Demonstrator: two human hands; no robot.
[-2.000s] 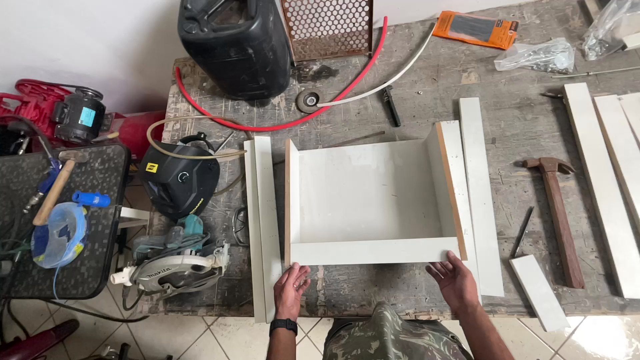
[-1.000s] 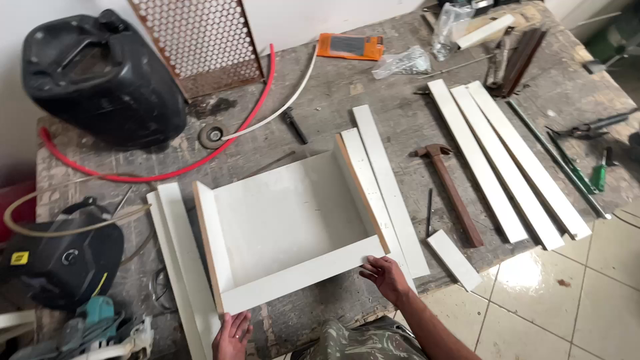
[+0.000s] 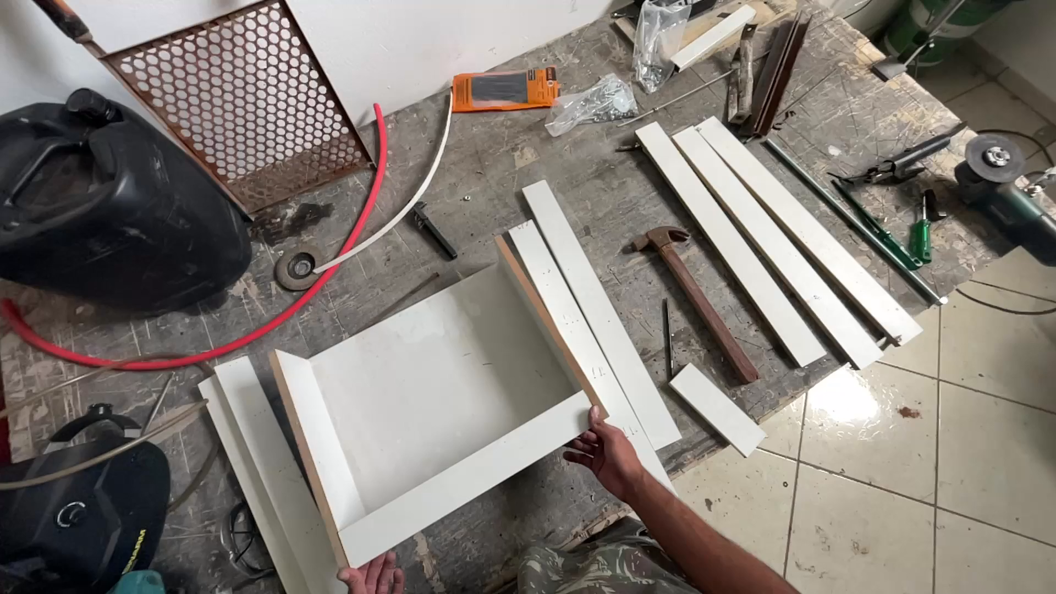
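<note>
A white board drawer box (image 3: 445, 379) with raw brown edges lies on the worn workbench; its front, left and right sides stand up, and no panel shows at the far side. My left hand (image 3: 373, 575) is at the near left corner, mostly cut off by the frame's lower edge. My right hand (image 3: 609, 454) holds the near right corner, thumb on top. White strips (image 3: 272, 462) lie along the box's left, and two more white strips (image 3: 598, 318) lie along its right. A claw hammer with a wooden handle (image 3: 701, 301) rests further right, near a short white piece (image 3: 718, 408).
A black jerrycan (image 3: 115, 206), red hose (image 3: 330, 280), abrasive disc (image 3: 297, 268) and welding mask (image 3: 82, 503) occupy the left. Several white strips (image 3: 742, 247), a metal rod (image 3: 854, 219), green-handled screwdriver (image 3: 921, 235) and angle grinder (image 3: 1002, 186) are on the right. The bench edge borders the tiled floor.
The view has swung to the right, showing more of the bench's right end. Both hands stay at the near corners of the drawer box.
</note>
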